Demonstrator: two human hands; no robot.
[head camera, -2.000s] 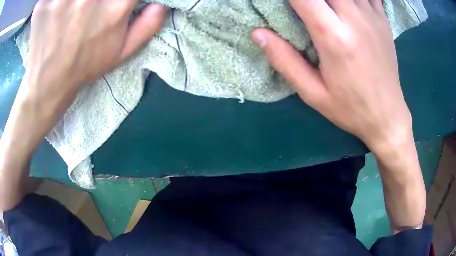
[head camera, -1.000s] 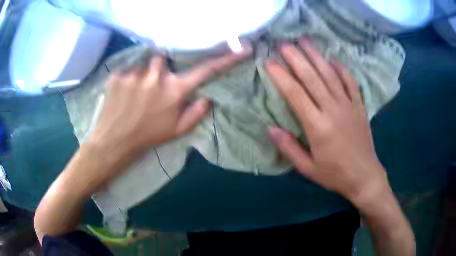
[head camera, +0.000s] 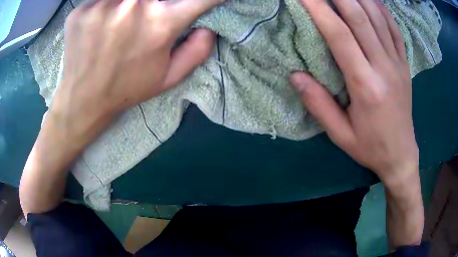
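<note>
A grey-green terry towel (head camera: 251, 100) with thin dark stripes lies bunched on the dark green bench top (head camera: 241, 170), one corner reaching its front edge at the left. My left hand (head camera: 118, 50) lies on the towel's left part, its fingertips cut off or hidden at the top edge; whether it grips cloth cannot be told. My right hand (head camera: 366, 80) lies flat on the towel's right part with fingers spread and thumb apart, not closed on it. The white and clear edge of a water tank (head camera: 25, 17) shows at the top left.
The bench's front edge runs across below the towel, close to my dark-clothed body (head camera: 251, 231). Brown cardboard (head camera: 145, 232) lies below the edge at the left. More brown cardboard (head camera: 444, 211) stands at the lower right. The green floor shows between them.
The view tilted up, showing several tanks, then back down. Both hands are still on the towel. Compared with the oldest frame, the towel and hands sit lower and farther right in the picture.
</note>
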